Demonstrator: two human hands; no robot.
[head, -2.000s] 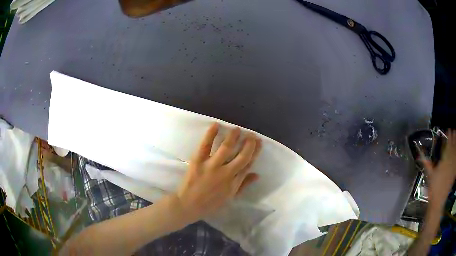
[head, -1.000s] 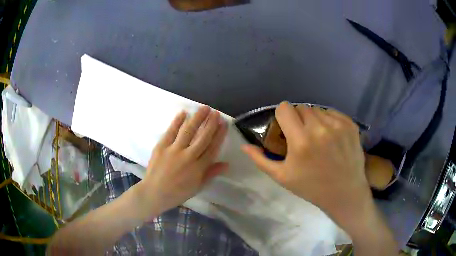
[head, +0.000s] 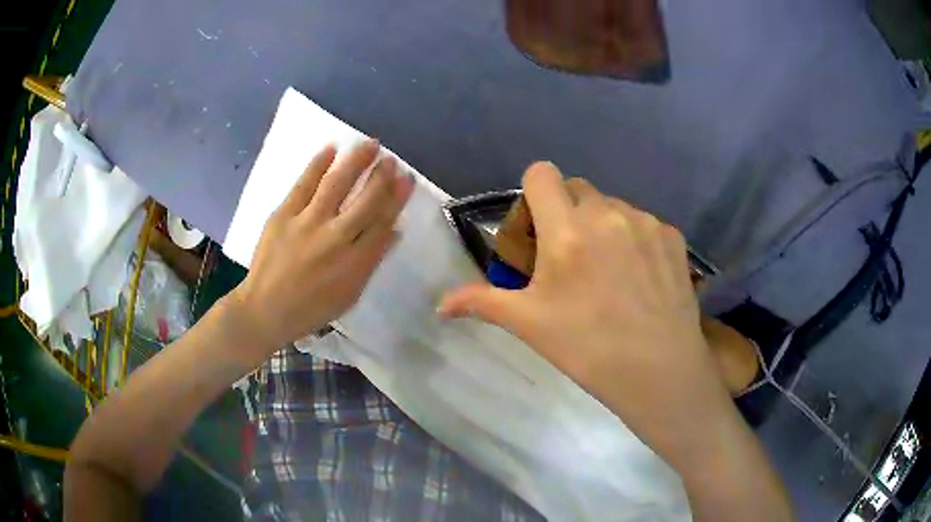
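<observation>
A white garment piece point(head: 449, 347) lies slantwise over the grey table's near edge, its far end flat on the table and its near end over the plaid-covered lap. My left hand point(head: 332, 224) lies flat on its upper part, fingers slightly apart. My right hand point(head: 613, 285) is on the handle of the steam iron point(head: 475, 222). The iron's pointed tip is at the piece's right edge, close to my left fingers. My right hand hides most of the iron; its wooden handle end and dark hose show to the right.
A brown plate point(head: 592, 36) lies at the far side of the table point(head: 439, 82). A scissors tip point(head: 823, 170) shows by the hose. White pieces point(head: 77, 224) hang over a yellow-framed cart at left, near a white roll point(head: 186, 232). A metal stand point(head: 893, 474) is at lower right.
My right hand came from the right edge onto the iron and brought it to the cloth. The view has shifted, and the garment piece now lies more steeply. My left hand stays on the cloth.
</observation>
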